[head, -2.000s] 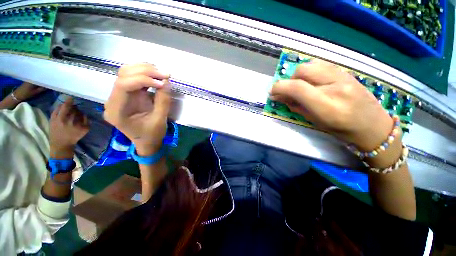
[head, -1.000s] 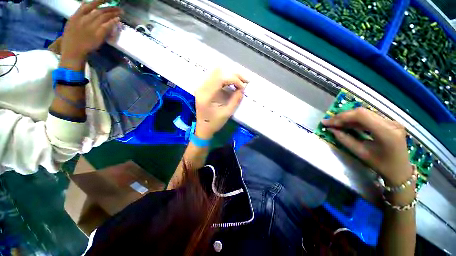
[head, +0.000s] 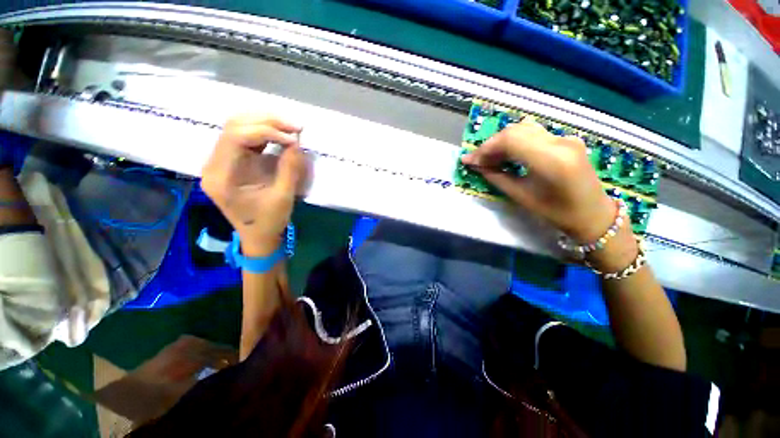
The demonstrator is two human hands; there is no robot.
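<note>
A green circuit board panel (head: 643,200) with yellowish edges and rows of small dark and blue parts lies between the conveyor rails (head: 376,190), right of centre. My right hand (head: 547,175) is over its left half, with thumb and index fingertips together low at the left end. Whatever is between them is too small to make out. My left hand (head: 257,175) is raised over the near rail, left of the board. Its thumb and index finger are bent towards each other; a tiny pale spot shows at the tips, too blurred to name.
Blue component bins (head: 590,64) heaped with dark and yellow-green capacitors (head: 611,26) stand on a green mat (head: 376,43) beyond the rails. Silvery parts (head: 764,128), a marker-like item (head: 723,68) and a red item (head: 764,19) lie far right. Another person's sleeve (head: 43,265) is at left.
The view swung left, then back. The neighbour's hands have gone from view. The right fingertips stay at the board's left end; the left hand stays raised with its fingers bent.
</note>
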